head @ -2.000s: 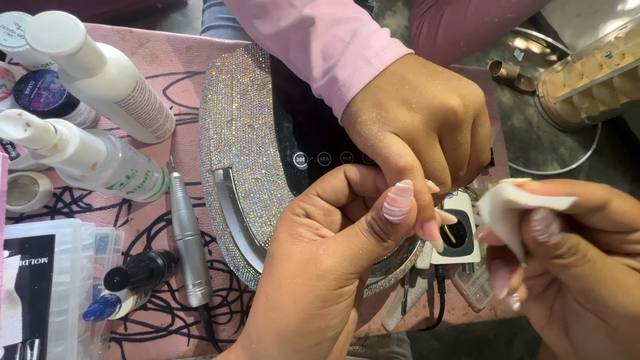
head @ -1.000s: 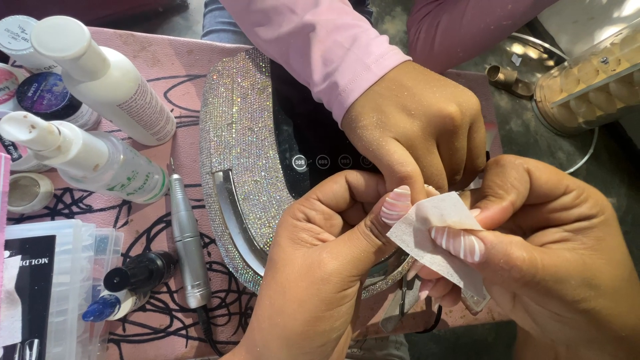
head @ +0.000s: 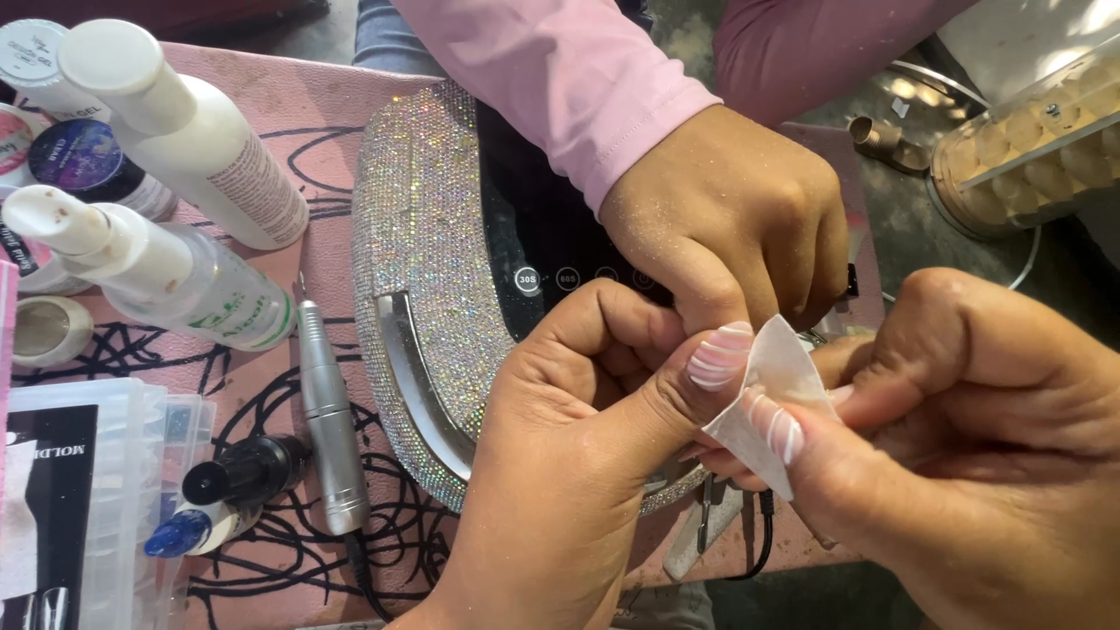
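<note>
My left hand (head: 577,437) grips a finger of another person's hand (head: 726,210), which rests over a rhinestone-covered nail lamp (head: 420,219). Between the thumb and fingers of my right hand (head: 945,437) is a small white wipe (head: 783,359), folded around that person's fingertip area. My right thumb presses on the wipe, close beside my left thumb. The nail under the wipe is hidden. Both my thumbs have long pink nails with white stripes. The other person wears a pink sleeve (head: 569,79).
On the pink mat (head: 262,114) lies a silver nail drill handpiece (head: 331,420). To the left stand a white pump bottle (head: 210,157), a clear spray bottle (head: 192,280) and gel jars (head: 79,157). Nearer are dark bottles (head: 249,472) and plastic cases (head: 114,490). A nail file (head: 700,534) lies below the lamp.
My right hand, holding the wipe, has moved left from apart at the right side to the other person's fingertips. My left hand keeps its hold. The wipe is now turned more upright.
</note>
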